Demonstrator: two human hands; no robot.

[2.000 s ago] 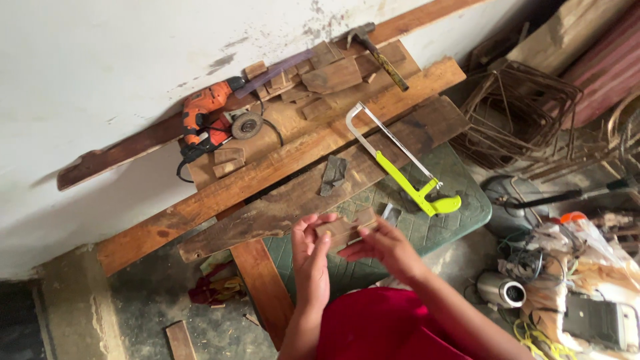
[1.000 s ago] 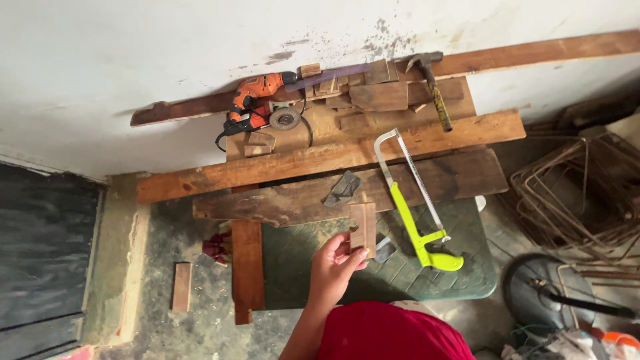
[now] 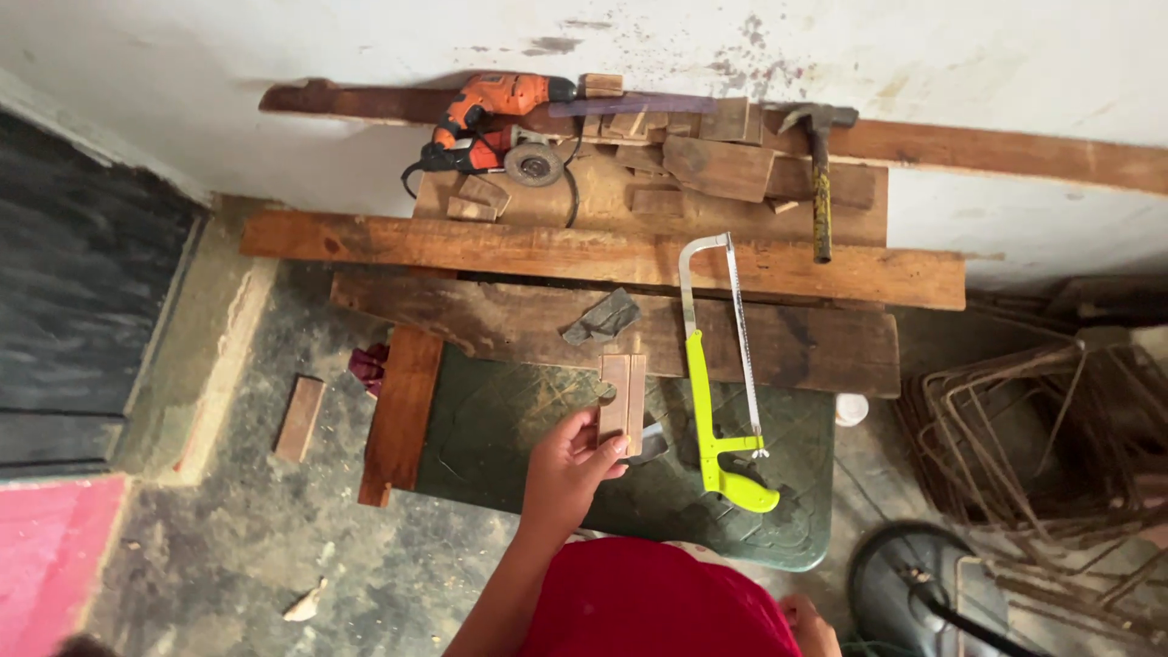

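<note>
My left hand (image 3: 575,461) grips the lower end of a small grooved wood piece (image 3: 622,401) with a notch in its left edge, held over the green plastic table (image 3: 511,438). My right hand (image 3: 808,625) is partly visible at the bottom, beside the red garment; its fingers and anything in them are hidden. Right of the held piece, a hacksaw (image 3: 707,411) with a yellow-green handle lies across the planks and table. A crumpled piece of dark sandpaper or cloth (image 3: 602,317) rests on the dark plank (image 3: 803,342). A small metallic piece (image 3: 650,442) lies behind the held wood.
An orange drill (image 3: 502,96), an angle grinder (image 3: 493,153), wood offcuts (image 3: 721,167) and a claw hammer (image 3: 821,182) lie along the wall. A long plank (image 3: 584,255) crosses in front. Bent metal rods (image 3: 1004,429) and a round black object (image 3: 922,584) stand at right.
Two seconds ago both hands held the wood piece; now only my left hand has it, upright in view. My right hand has moved down to the bottom edge. The view has swung left.
</note>
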